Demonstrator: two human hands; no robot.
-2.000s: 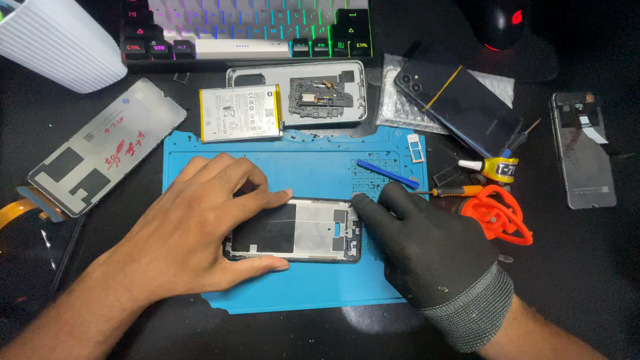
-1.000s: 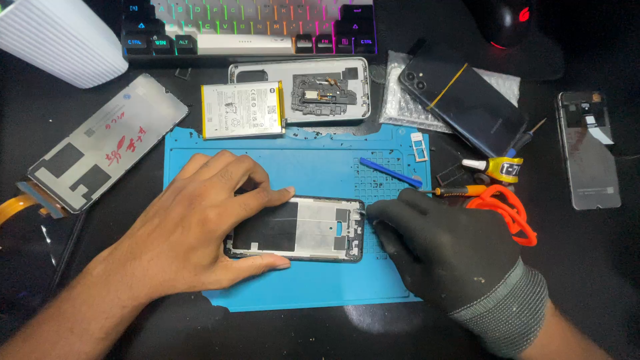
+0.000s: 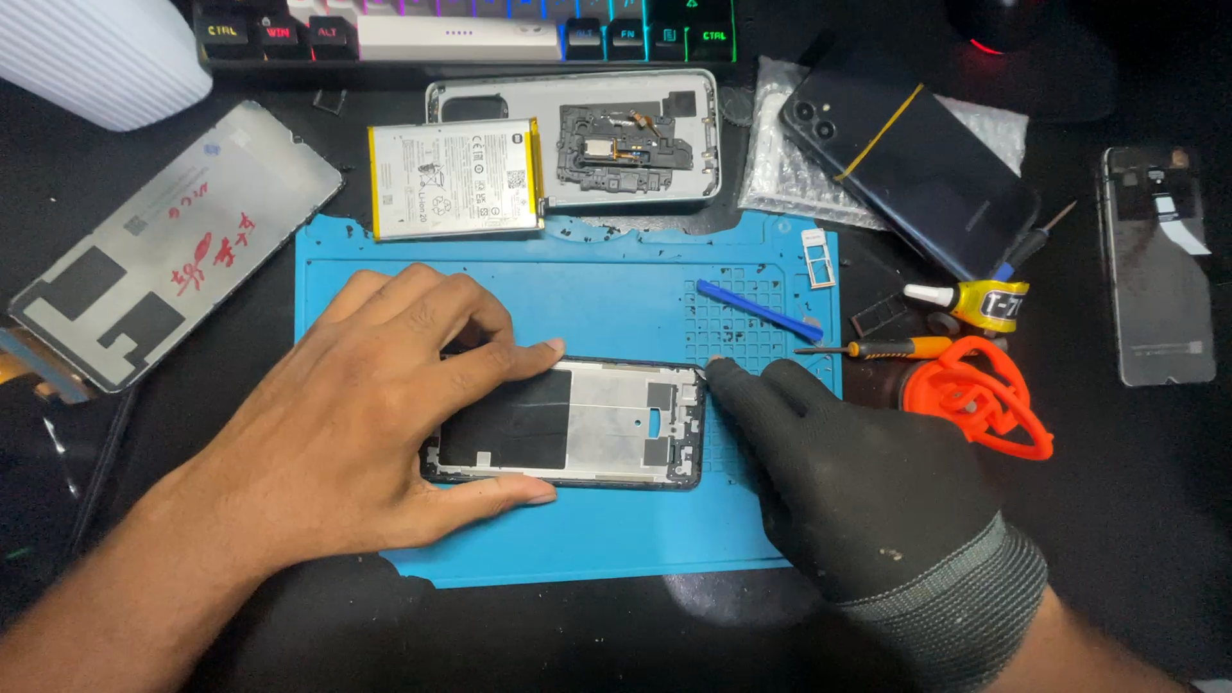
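A smartphone mid-frame (image 3: 606,423) with a black and silver inner face lies flat on a blue silicone repair mat (image 3: 597,539). Bare, my left hand (image 3: 395,404) grips its left half, fingers on the upper edge and thumb along the lower one. My right hand (image 3: 857,462) wears a black glove with a grey knitted cuff. Its fingers are bent together at the frame's upper right corner, where a small pale tip shows by the forefinger; whatever they pinch is mostly hidden. A blue plastic pry tool (image 3: 760,310) rests on the mat's grid above.
Behind the mat are a phone battery (image 3: 457,181), a back cover (image 3: 717,135) and a backlit keyboard (image 3: 462,37). A display panel (image 3: 183,250) lies left. Toward the right are a SIM tray (image 3: 817,260), an orange-handled screwdriver (image 3: 900,347), a glue tube (image 3: 982,304), a red suction cup (image 3: 982,399) and phones.
My gloved right hand has shifted slightly up to the frame's upper right corner. My left hand keeps its hold on the frame.
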